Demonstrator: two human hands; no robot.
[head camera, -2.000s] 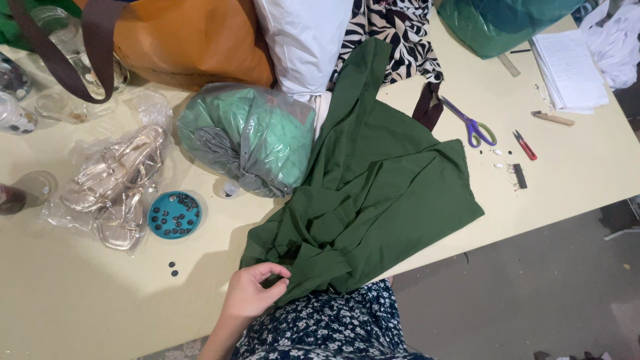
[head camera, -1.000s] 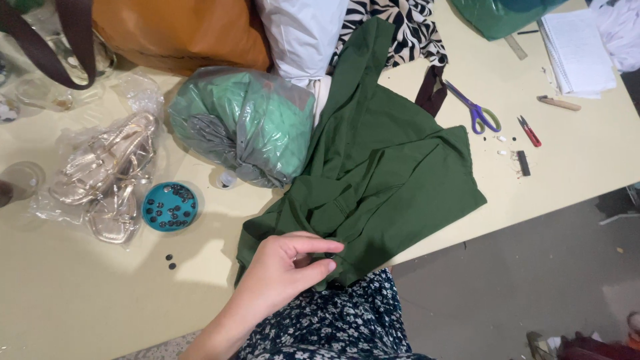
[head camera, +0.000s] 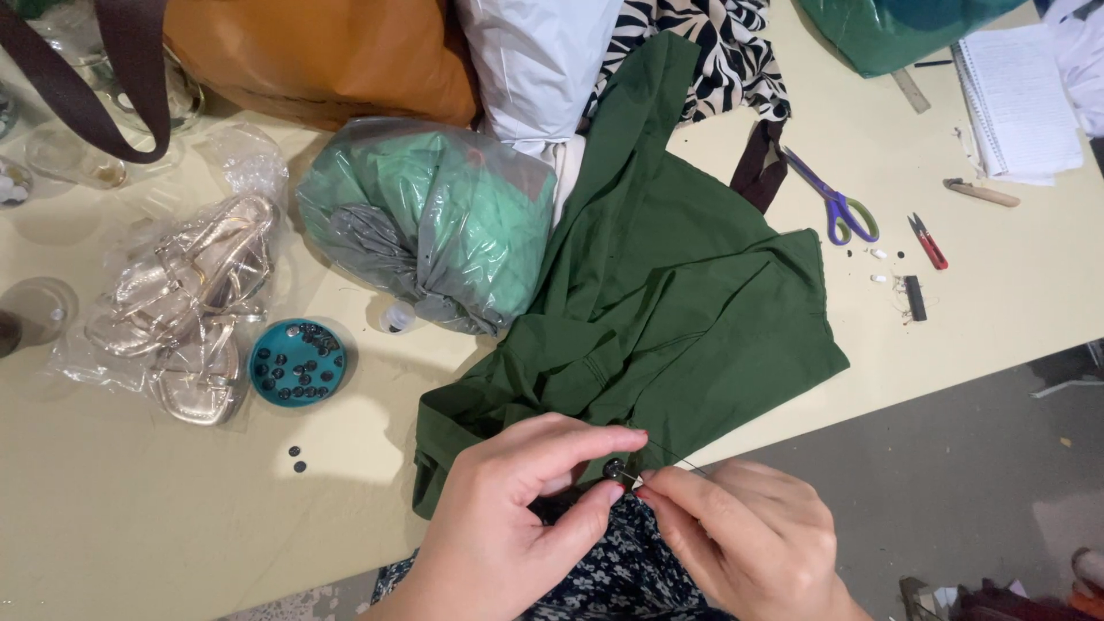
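Dark green fabric (head camera: 690, 319) lies in folds from the table's middle to its near edge. At that edge my left hand (head camera: 535, 500) has its thumb and forefinger apart around a dark button (head camera: 613, 468); whether its hidden fingers hold the cloth I cannot tell. My right hand (head camera: 742, 526), just to the right, pinches a thin needle (head camera: 634, 477) whose tip points at the button, with dark thread running near the fingers. A teal dish (head camera: 298, 362) of dark buttons stands to the left, and two loose buttons (head camera: 297, 459) lie below it.
Gold sandals (head camera: 190, 302) in clear plastic lie left. A knotted bag of green material (head camera: 431, 224), an orange bag (head camera: 319, 60) and a white bag (head camera: 539, 69) stand behind. Purple-handled scissors (head camera: 837, 203), red thread snips (head camera: 928, 241), a seam ripper-like wooden tool (head camera: 981, 192) and a notebook (head camera: 1018, 103) lie right.
My right hand has come into view beside my left hand, with a needle between its fingers. A dark button now shows between the hands.
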